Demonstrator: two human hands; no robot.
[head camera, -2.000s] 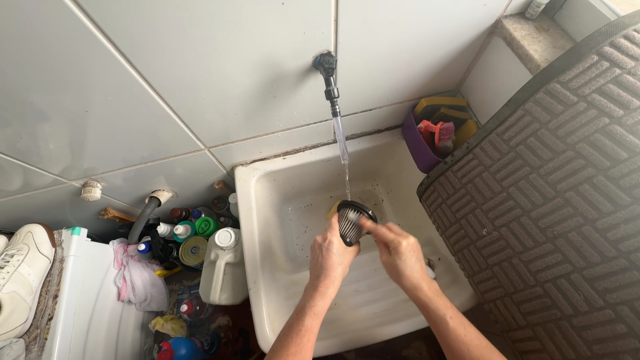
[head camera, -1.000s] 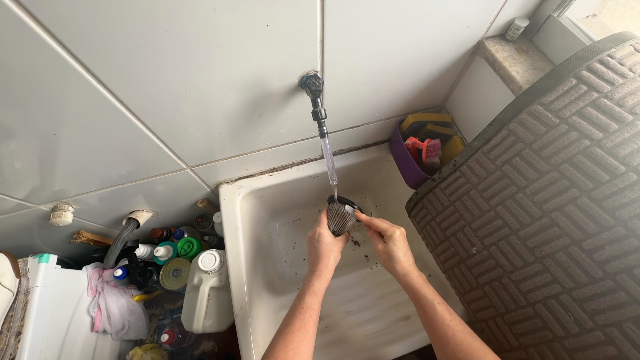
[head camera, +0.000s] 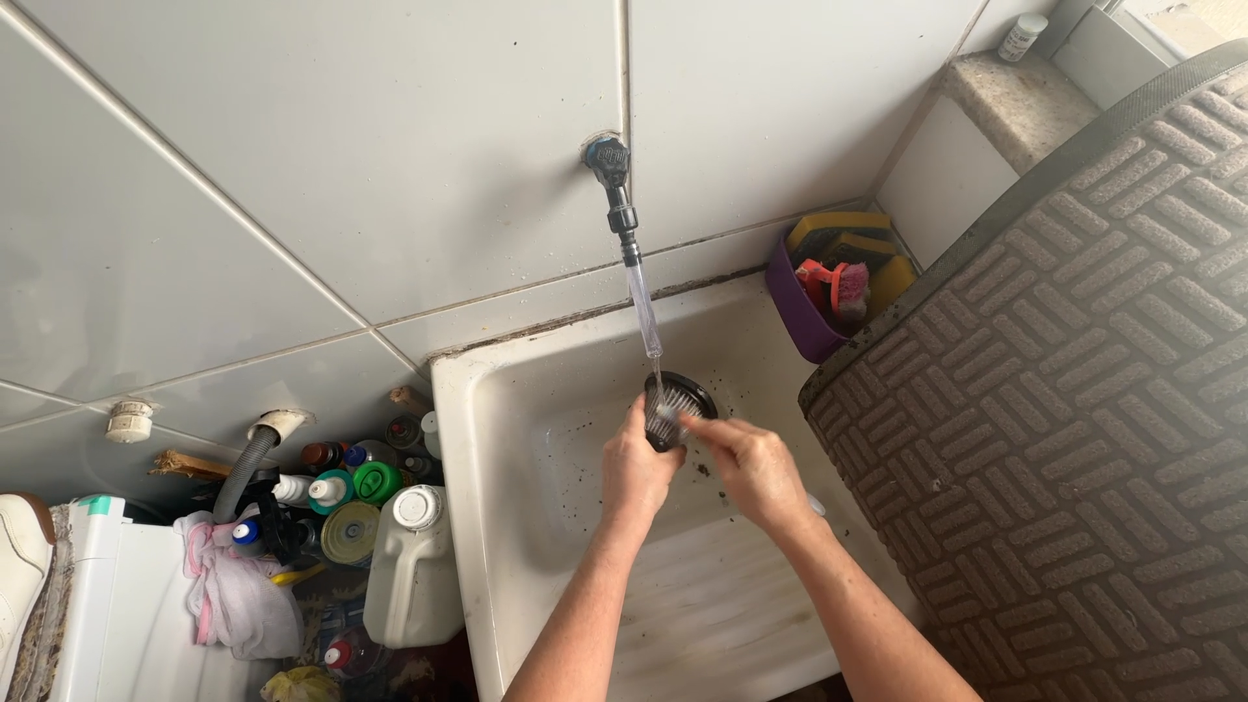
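My left hand grips a round black ribbed part, perhaps a filter or drain strainer, by its lower left edge. Water runs onto it from a clear hose on the black wall tap. My right hand is at the part's right side, fingers bent together over its ribs; something small and pale shows blurred at the fingertips, and I cannot tell what it is. Both hands are above a white laundry sink with dark specks scattered on its inside.
A purple container with sponges and a brush stands at the sink's back right corner. A large textured mat leans on the right. A whitish jug, several bottles and a pink-and-white cloth are on the left.
The black part now shows its ribbed face more openly than one second ago, when it was tilted more. My right hand has shifted over its ribs.
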